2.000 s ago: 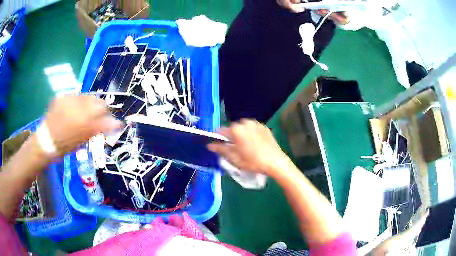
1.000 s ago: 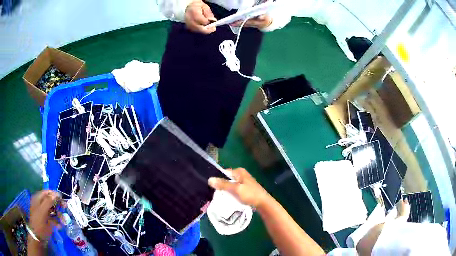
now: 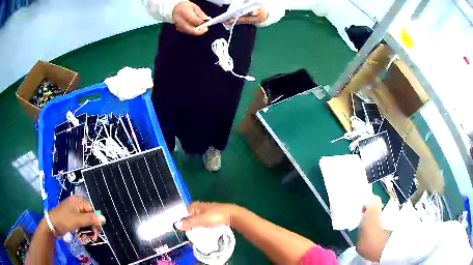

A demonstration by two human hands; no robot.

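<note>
A glossy black solar panel with thin silver-white lines is tilted above the near part of the blue crate. My right hand grips its right edge and also has a white wad, a cloth by its look, below the palm. My left hand is at the panel's left edge, fingers around a small light-green clip. A pink clip shows at the panel's lower edge. The panel hides part of the crate's panels and white cords.
A white rag hangs over the crate's far rim. An open carton of small pieces stands beyond. A person ahead holds a panel with a bundled cord. At right, a green-topped bench bears white sheets and panels; another person's arm reaches there.
The panel has turned so its lined face shows and has moved down and left. My left hand has come to its left edge. My right hand still grips its right side.
</note>
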